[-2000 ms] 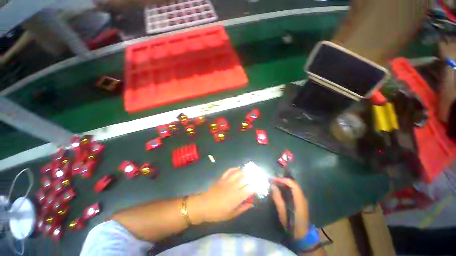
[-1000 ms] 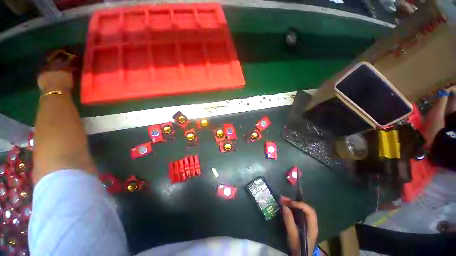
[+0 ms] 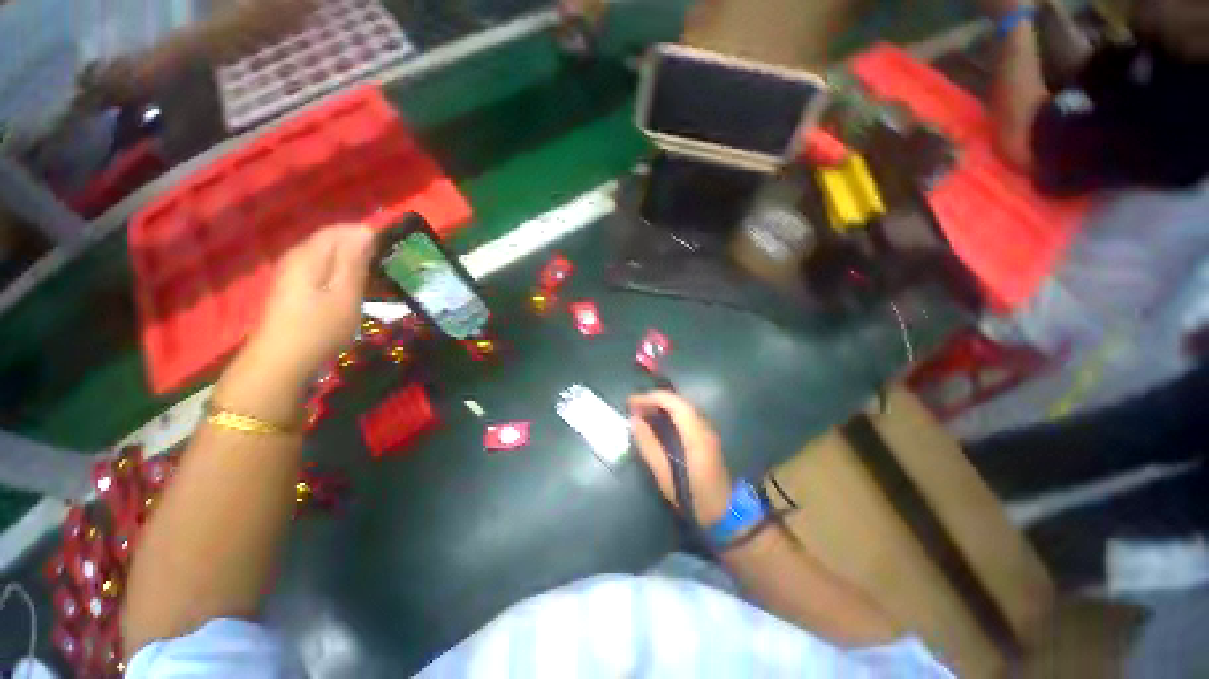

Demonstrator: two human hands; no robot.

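My left hand point(image 3: 316, 295) is raised over the near side of the red tray and holds a dark device housing point(image 3: 435, 279) with a green board inside, tilted. My right hand point(image 3: 687, 458) is on the bench, closed around a black pen-like soldering iron point(image 3: 680, 467). A second housing point(image 3: 593, 425), its face glaring white, lies on the bench just left of my right fingertips. A pink-red piece with a white centre point(image 3: 505, 435) lies left of it. Stacked red modules point(image 3: 398, 421) and a small pale strip point(image 3: 475, 409) lie further left. The iron's tip is too blurred to tell.
The red compartment tray point(image 3: 285, 199) lies on the green belt. Many loose red modules point(image 3: 106, 557) are at left. A framed dark panel point(image 3: 729, 104), round tub point(image 3: 773, 239) and yellow-topped stand point(image 3: 849, 192) are beyond the bench mat. A cardboard box point(image 3: 849, 511) is at right; another person's arm is upper right.
My left hand has come back from the belt's far left with a dark housing in it. My right hand still holds the iron beside the housing on the bench. The view has shifted.
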